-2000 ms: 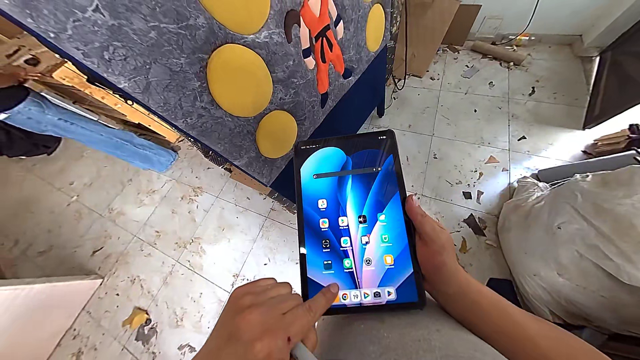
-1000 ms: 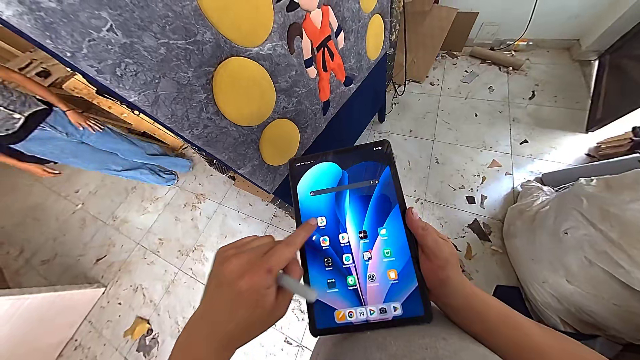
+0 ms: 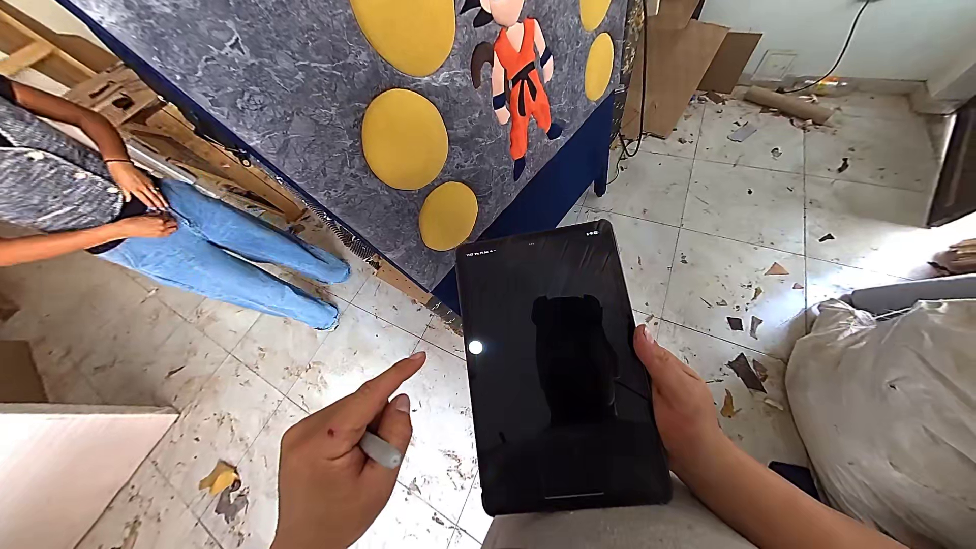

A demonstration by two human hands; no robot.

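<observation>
A black tablet stands tilted on my lap, its screen dark apart from a small white dot at the left edge and a faint status line on top. My right hand grips its right edge, thumb on the front and the other fingers hidden behind. Left of the tablet, my left hand is clear of the screen with its index finger extended. A grey pen-like stick is held in that hand under the thumb; most of it is hidden.
Ahead leans a grey marbled panel with yellow discs and a figure in orange. A person in jeans stands at left. A stuffed pale sack sits at right. Scraps litter the tiled floor; cardboard leans behind.
The tablet's screen has gone from a blue home page with icons to nearly black. My left hand has drawn back leftward off the screen. The person at left shows more fully.
</observation>
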